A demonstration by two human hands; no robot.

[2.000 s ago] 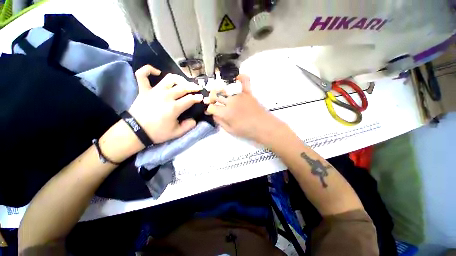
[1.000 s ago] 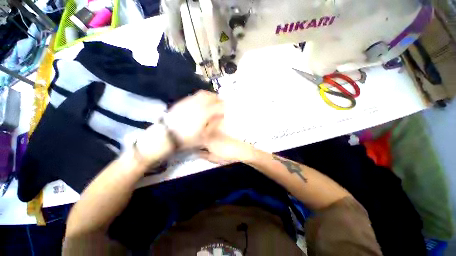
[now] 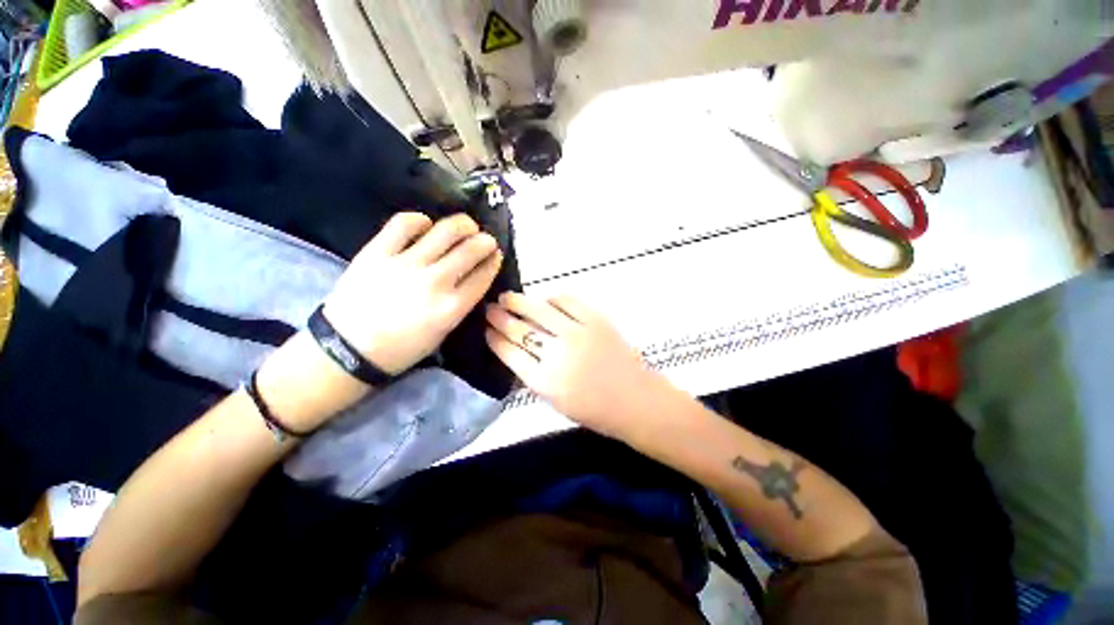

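The black garment (image 3: 354, 171) with grey panels (image 3: 263, 238) lies left of the needle, its near part hanging over the table's front edge. Its right edge runs under the presser foot (image 3: 489, 189) of the white sewing machine (image 3: 660, 61). My left hand (image 3: 422, 287) presses the cloth just in front of the foot, fingers bent. My right hand (image 3: 568, 360) has its fingertips on the black edge nearer me, beside my left hand. Whether the fingertips pinch the cloth or only rest on it is hard to tell.
Scissors (image 3: 843, 202) with red and yellow handles lie on the white table (image 3: 721, 263), right of the needle. A printed ruler scale (image 3: 806, 320) runs along the front edge. A green basket (image 3: 55, 49) stands upper left. Yellow tape (image 3: 37, 543) is at the left end.
The garment has been spread out and its edge brought to the foot. My hands, close together nearer the front edge a second before, are now apart on the cloth edge. The camera view has shifted.
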